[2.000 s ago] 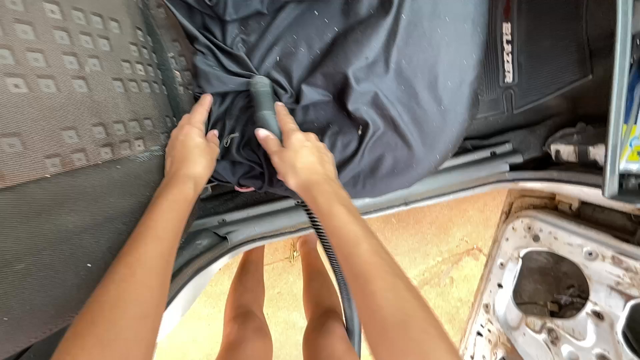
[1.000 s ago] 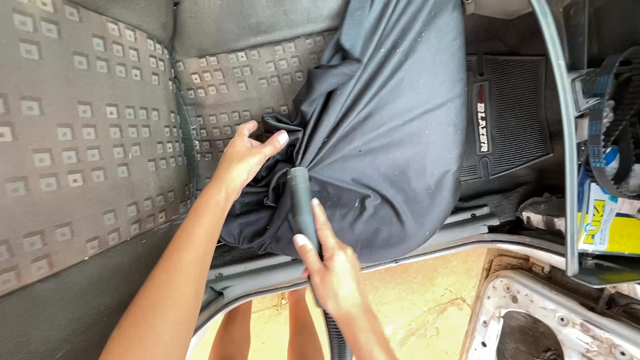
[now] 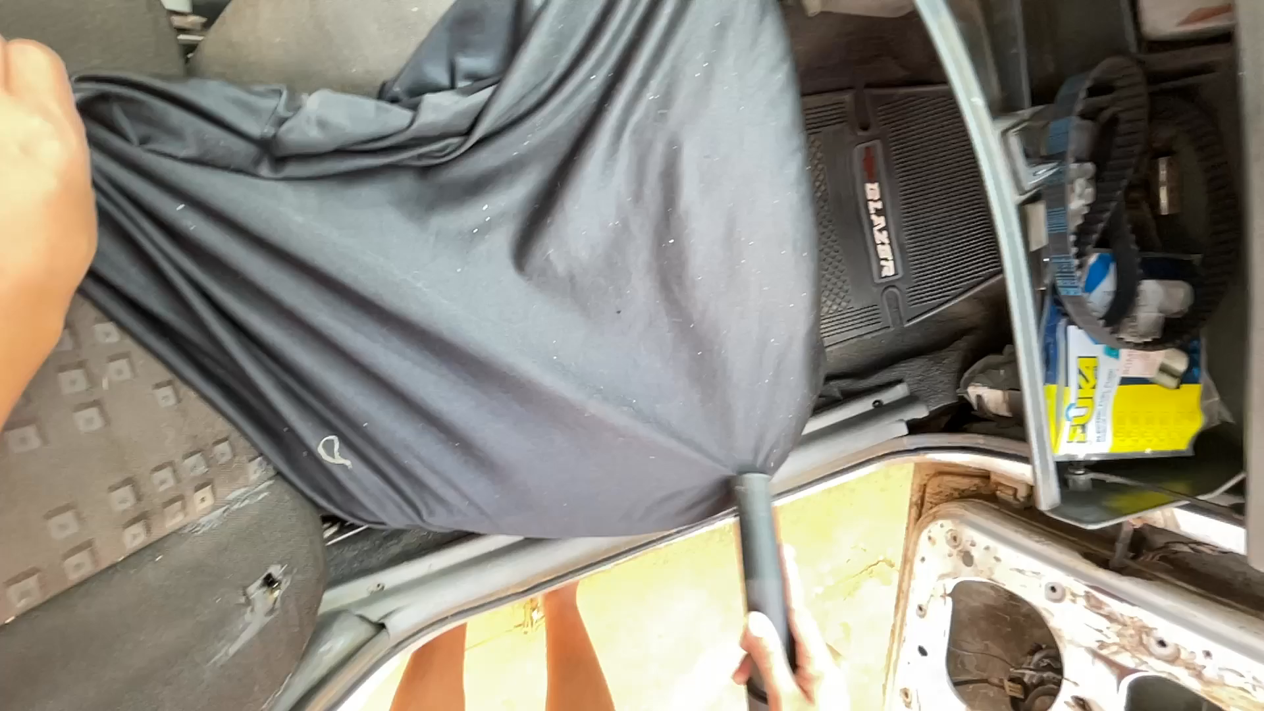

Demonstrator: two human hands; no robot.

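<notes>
A dark grey fabric cover (image 3: 612, 296) with white specks lies stretched across the front of a car seat (image 3: 128, 474) whose fabric has a pattern of small squares. At the far left edge, my left hand (image 3: 39, 197) is closed on a gathered corner of the fabric and holds it taut. Down at the bottom, my right hand (image 3: 790, 657) grips a black vacuum tube (image 3: 760, 553). The tube's tip touches the lower right edge of the fabric, which puckers toward it. The hose beyond the hand is out of view.
A ribbed rubber floor mat (image 3: 904, 207) lies beyond the fabric. An open compartment at the right holds toothed belts (image 3: 1066, 197) and a yellow and blue package (image 3: 1136, 405). Below are the door sill (image 3: 592, 553) and a stripped door panel (image 3: 1076, 592). My legs show beneath.
My left hand has moved to the far left with the fabric, which is now spread out from its bunched state. My right hand and the tube have moved to the fabric's lower right edge.
</notes>
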